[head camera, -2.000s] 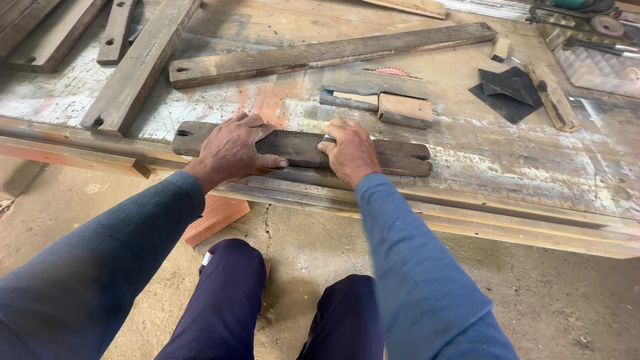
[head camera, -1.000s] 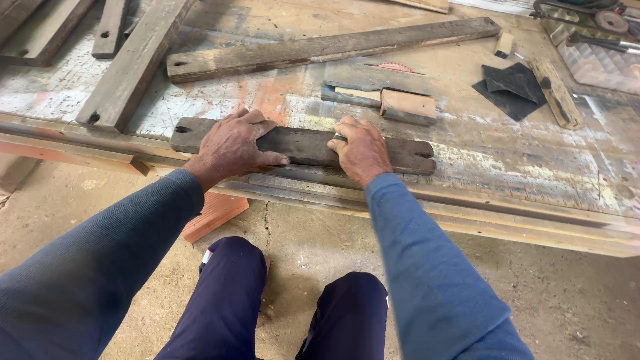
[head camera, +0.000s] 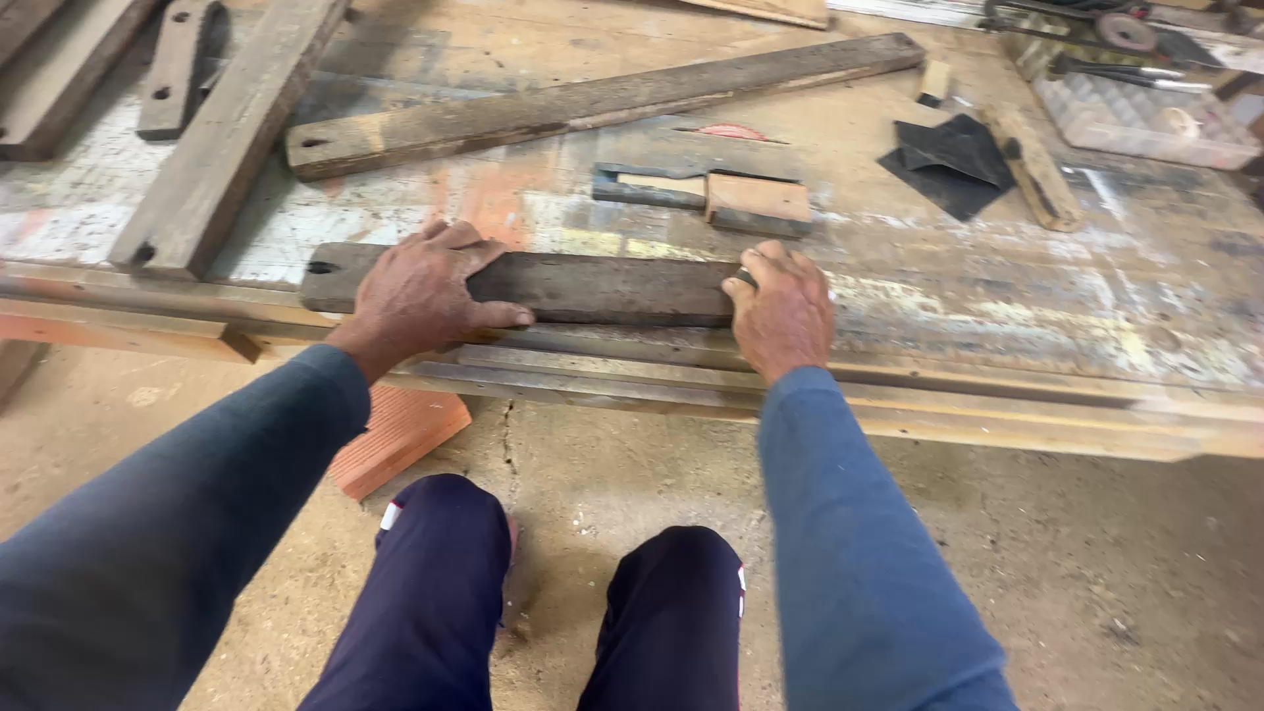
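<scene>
A dark, weathered wooden board (head camera: 622, 288) lies along the front edge of the workbench, with a hole near its left end. My left hand (head camera: 425, 291) grips its left part from above, fingers over the far side and thumb on the top face. Toward the right, my right hand (head camera: 785, 306) is closed over the board and hides its right end; something small and dark shows by the index finger. Just beyond the board lie a sanding block with a brown face (head camera: 758, 200) and a dark strip with a pale insert (head camera: 647, 186).
A long holed board (head camera: 592, 104) lies slanted behind, and another (head camera: 232, 138) at left. A red saw blade's edge (head camera: 731, 130) shows through the bench. Black sheets (head camera: 948, 166), a wooden strip (head camera: 1032, 173) and a clear plastic case (head camera: 1150, 118) lie at right.
My right hand has moved right along the board, onto its right end, which showed bare before. My left hand stays on the left part.
</scene>
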